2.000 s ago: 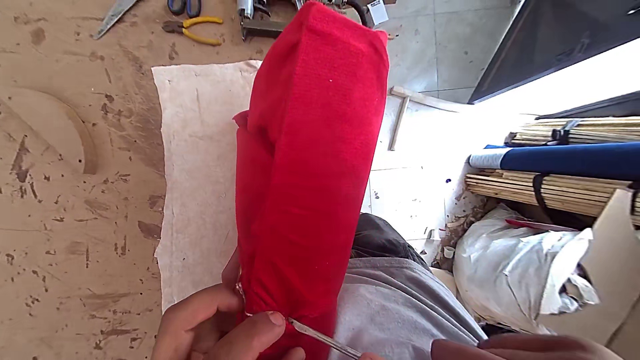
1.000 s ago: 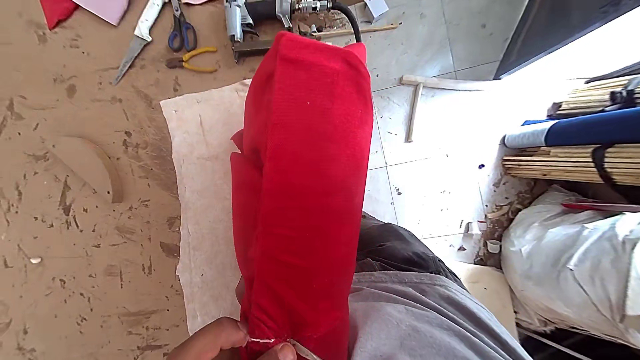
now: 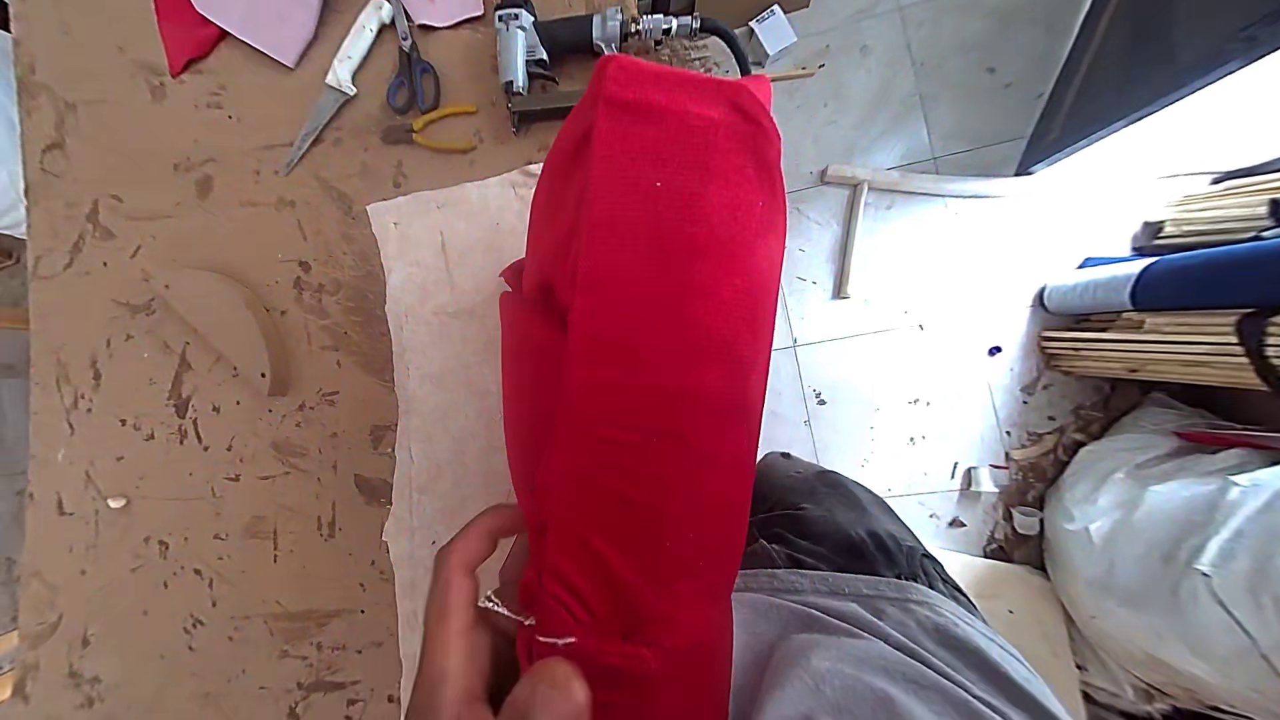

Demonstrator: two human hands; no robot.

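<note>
A long padded piece covered in red fabric [image 3: 670, 330] stands lengthwise up the middle of the view, over a sheet of pale cloth or paper [image 3: 440, 350]. My left hand [image 3: 480, 640] grips its lower left edge, fingers behind and thumb in front. Between finger and thumb a frayed white thread [image 3: 508, 608] sticks out of the red fabric, and a short white stitch [image 3: 556, 640] lies beside it. My right hand is out of the frame.
On the brown worktable [image 3: 200, 520] lie a white-handled knife [image 3: 345, 65], scissors [image 3: 412, 80], yellow-handled pliers [image 3: 435, 130], a pneumatic stapler [image 3: 530, 45] and a curved board piece [image 3: 235, 320]. Wooden slats [image 3: 1150, 350], a blue roll [image 3: 1200, 280] and a stuffed white sack [image 3: 1160, 520] are at the right.
My right hand and the slim metal tool at the lower edge of the red piece have gone out of view. The white thread now sticks out to the left. The view has shifted.
</note>
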